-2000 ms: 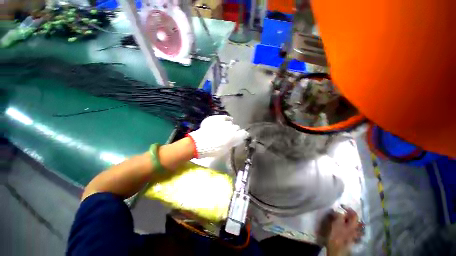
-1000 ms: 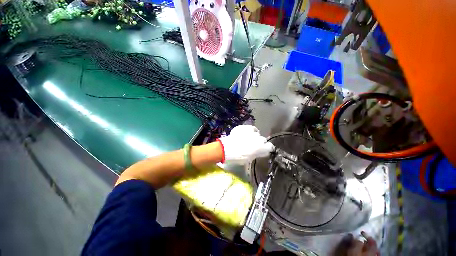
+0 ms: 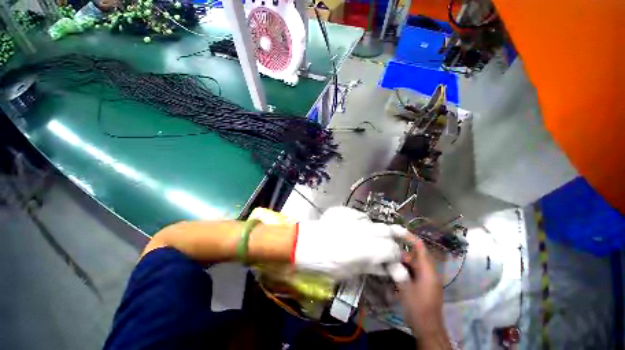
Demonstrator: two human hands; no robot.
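My left hand (image 3: 349, 245), in a white knit glove with a red cuff, is over the near left part of the round plate (image 3: 458, 270). My bare right hand (image 3: 419, 277) meets its fingertips. What lies between the fingers is too small and blurred to tell. The silver clamp mechanism (image 3: 384, 207) stands on the plate just beyond my hands. The silver slide (image 3: 346, 305) and the yellow wrapped pad (image 3: 305, 284) are partly hidden under my left hand and forearm. A thin black cable arcs around the plate.
A large black cable bundle (image 3: 205, 109) lies on the green bench (image 3: 147, 174) at left, with a pink-and-white fan (image 3: 274, 39) behind. Blue bins (image 3: 419, 78) stand at the back. The orange cover (image 3: 576, 82) fills the upper right. A red button (image 3: 508, 335) is at the lower right.
My right hand has moved from the table's near right edge to my left hand. My left hand has come nearer to me. The black-and-orange ring no longer shows below the orange cover.
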